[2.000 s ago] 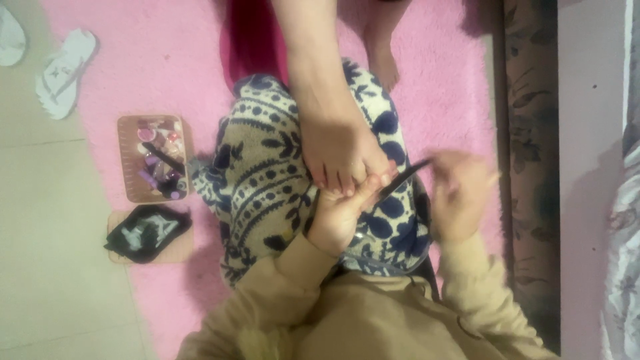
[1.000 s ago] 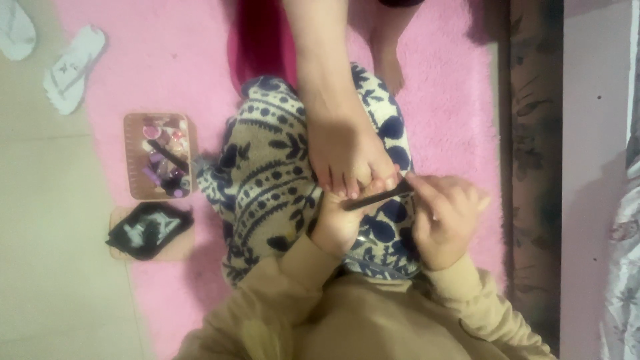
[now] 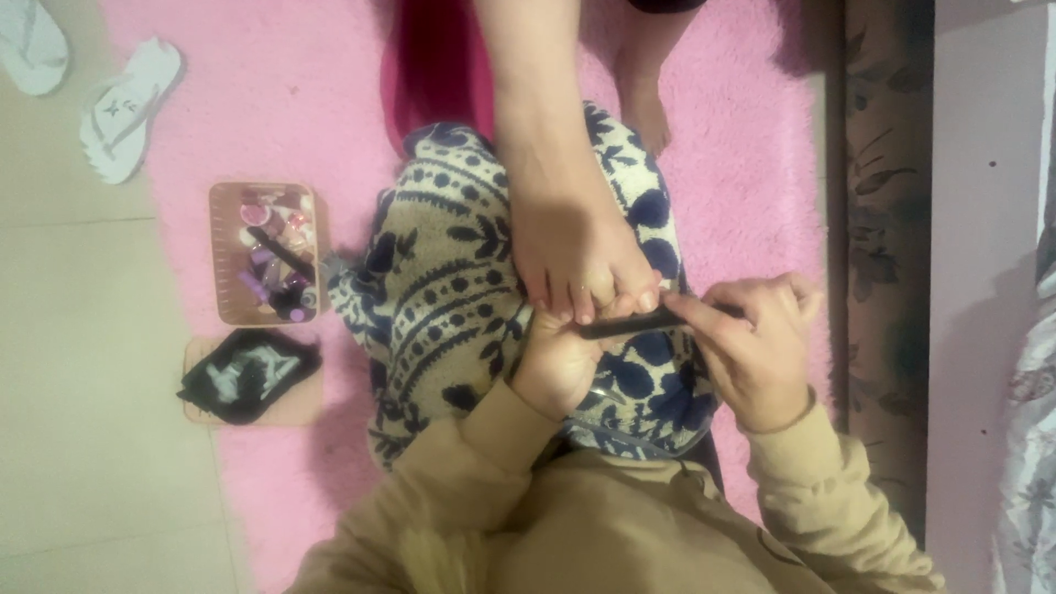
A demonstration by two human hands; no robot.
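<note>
Another person's bare foot [image 3: 577, 239] rests toes toward me on a blue-and-cream patterned towel [image 3: 445, 272] over my lap. My left hand [image 3: 565, 359] is under the toes and holds them from below; its fingertips are partly hidden by the foot. A black nail file [image 3: 631, 323] is in my right hand [image 3: 751, 342], its flat length lying across just below the toe tips, near the big toe. My right index finger reaches along the file toward the big toe.
At left, a basket [image 3: 216, 256] holds nail polish bottles and a dark tool; below it a black pouch [image 3: 247, 375] lies on a tray. White flip-flops [image 3: 124, 120] lie on the tiles. The person's other foot [image 3: 645, 115] stands on the pink rug [image 3: 742, 190], near a magenta basin [image 3: 404, 91].
My right hand has come lower and turned the file from a steep slant to nearly level across the toe tips. My left hand still holds the toes.
</note>
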